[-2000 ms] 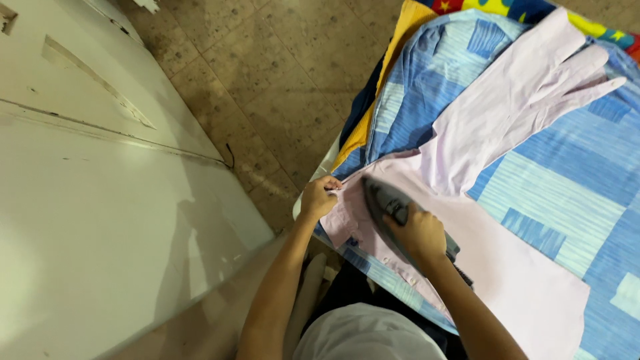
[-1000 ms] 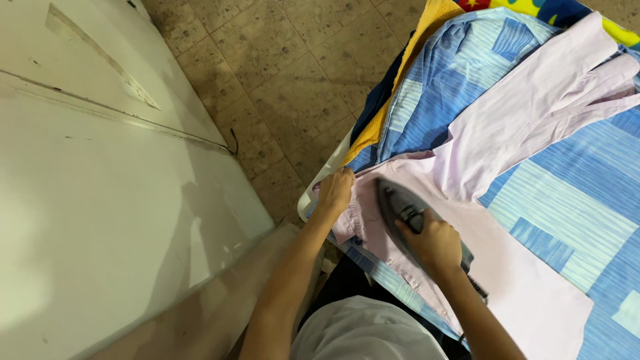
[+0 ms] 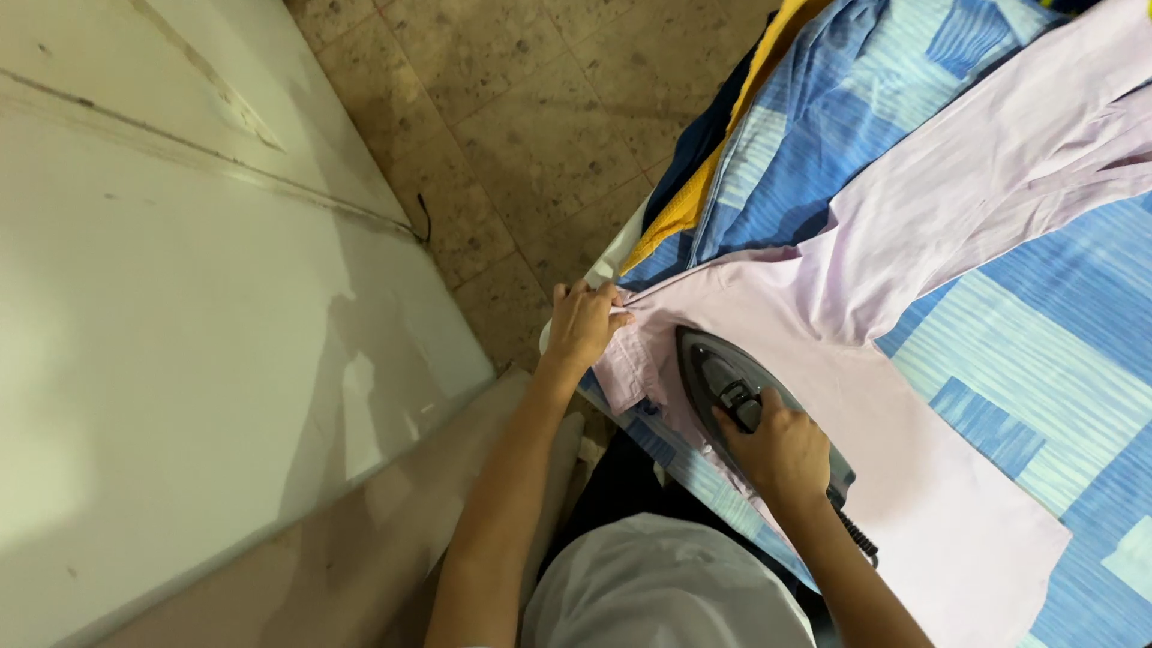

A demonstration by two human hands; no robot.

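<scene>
A light pink button-up shirt (image 3: pixel 936 450) lies spread over a blue patchwork-patterned cloth (image 3: pixel 1062 360), its sleeve stretching to the upper right. My left hand (image 3: pixel 583 322) grips the shirt near its collar, at the narrow corner of the covered surface. Gripped by the handle in my right hand (image 3: pixel 783 450), a dark grey clothes iron (image 3: pixel 720 369) rests on the shirt's front, its tip pointing to the upper left towards the collar. Its cord (image 3: pixel 857 537) trails from the heel. My palm and fingers hide part of the iron's handle.
A yellow cloth (image 3: pixel 688 198) and a dark cloth hang along the far edge of the surface. To the left stands a large white panel (image 3: pixel 180 315), scuffed and bearing a seam. Tiled floor (image 3: pixel 540 135) shows between the panel and the cloths.
The left hand's fingers have shifted slightly at the collar end of the shirt. The iron stays on the shirt in my right hand, at nearly the same place.
</scene>
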